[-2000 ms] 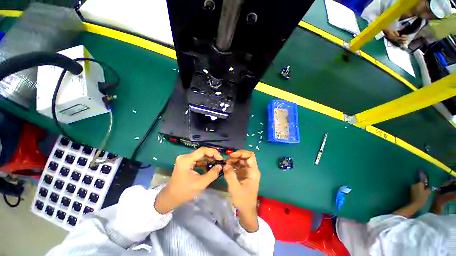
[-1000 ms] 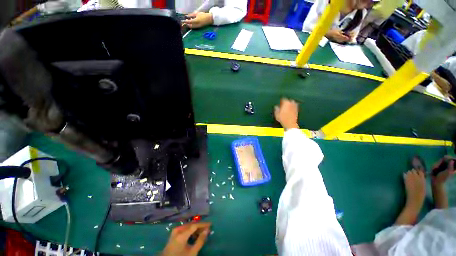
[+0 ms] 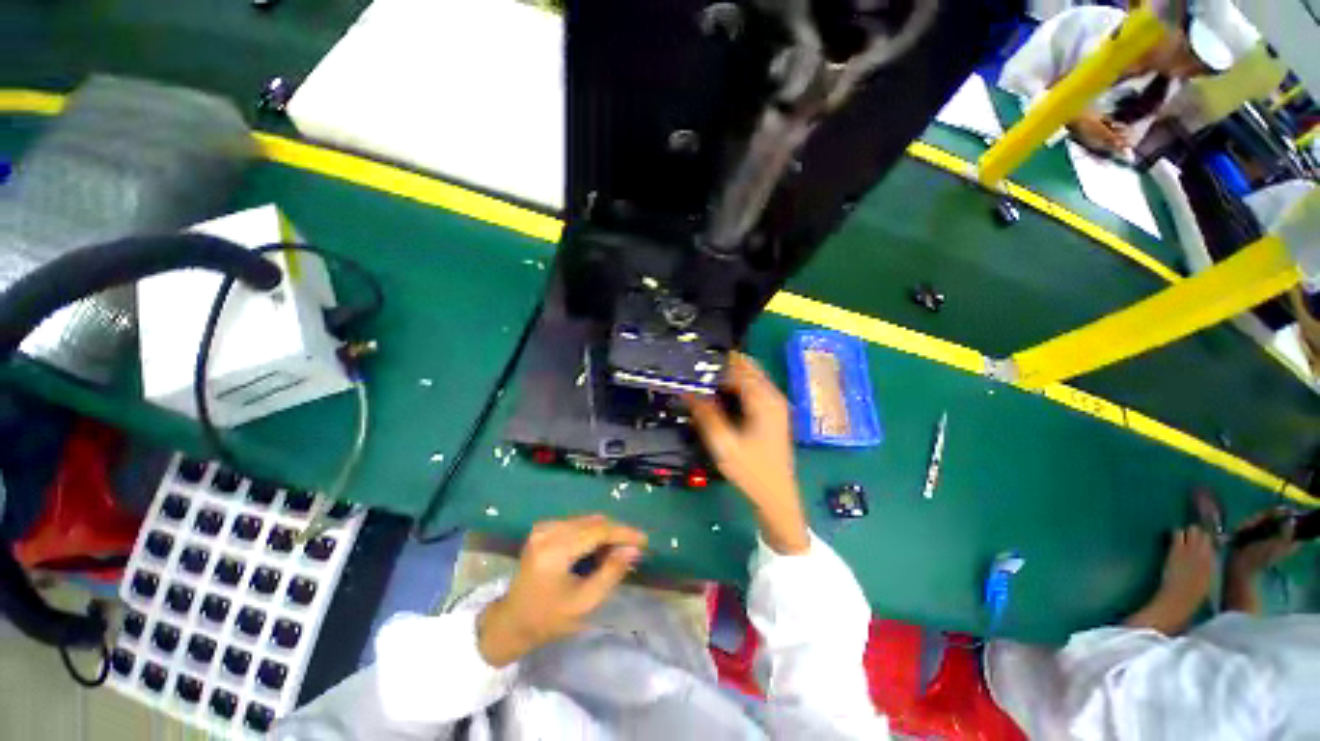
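Observation:
A tall black press (image 3: 652,159) stands at the centre. My right hand (image 3: 750,434) is at the right side of the press fixture (image 3: 669,340), its fingertips under or beside the pale-edged plate; whether they hold something is hidden. My left hand (image 3: 562,579) is in front of the press base, fingers curled on a small black piece (image 3: 591,560). A loose black unit (image 3: 847,501) lies on the bench right of the press. A blue bin (image 3: 832,388) holds pale tiny pieces.
A white box unit (image 3: 243,322) with cables and a black hose (image 3: 130,261) are at left. A white tray of black units (image 3: 232,594) is lower left. A silvery stick (image 3: 935,456) and blue item (image 3: 1002,579) lie right. Another person's hands (image 3: 1209,557) are far right.
My right hand has come back from the conveyor to the press fixture. My left hand now shows a black piece. The view has swung back left over the press.

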